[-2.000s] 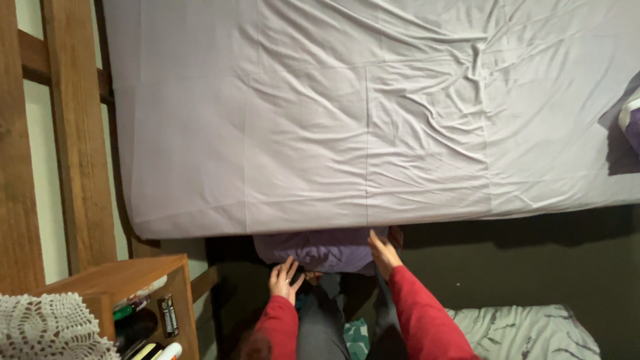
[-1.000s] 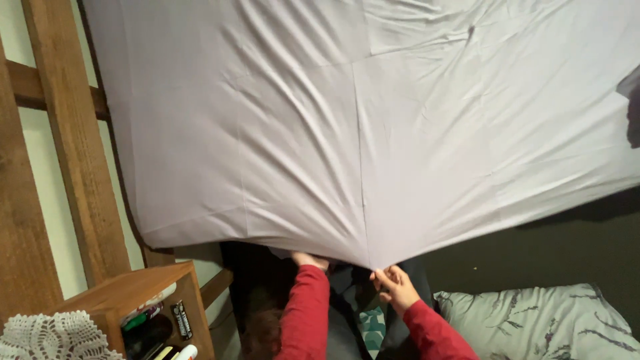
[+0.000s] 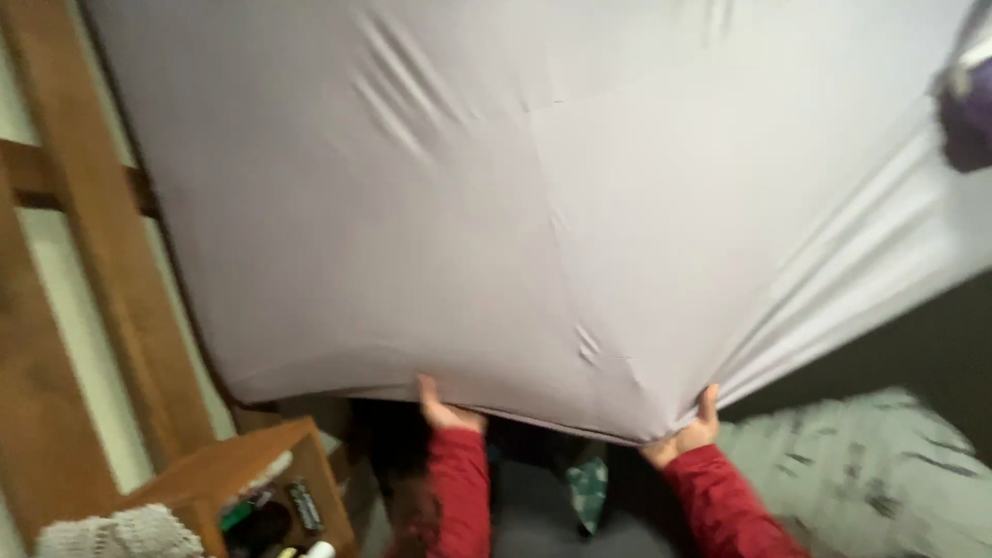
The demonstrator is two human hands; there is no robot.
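Note:
A light grey-lilac bed sheet (image 3: 465, 232) covers the mattress and is pulled toward me at its near edge. My left hand (image 3: 448, 407) is at the near edge of the sheet, its thumb over the top and its fingers hidden beneath. Farther right, my right hand (image 3: 690, 434) grips the sheet's edge, drawing it into a point, with taut folds running up to the right. The underside of the mattress is hidden.
A wooden bed frame or headboard (image 3: 85, 217) stands at the left. Below it is a wooden shelf unit (image 3: 232, 457) with small items inside and a crocheted doily (image 3: 116, 533) on top. A patterned pillow (image 3: 876, 465) lies at the lower right, and a purple item (image 3: 969, 116) at the upper right.
My hands have moved from the purple fabric below the mattress edge to the sheet's edge. They have since spread apart, and the sheet is stretched smoother, its pulled point now farther right.

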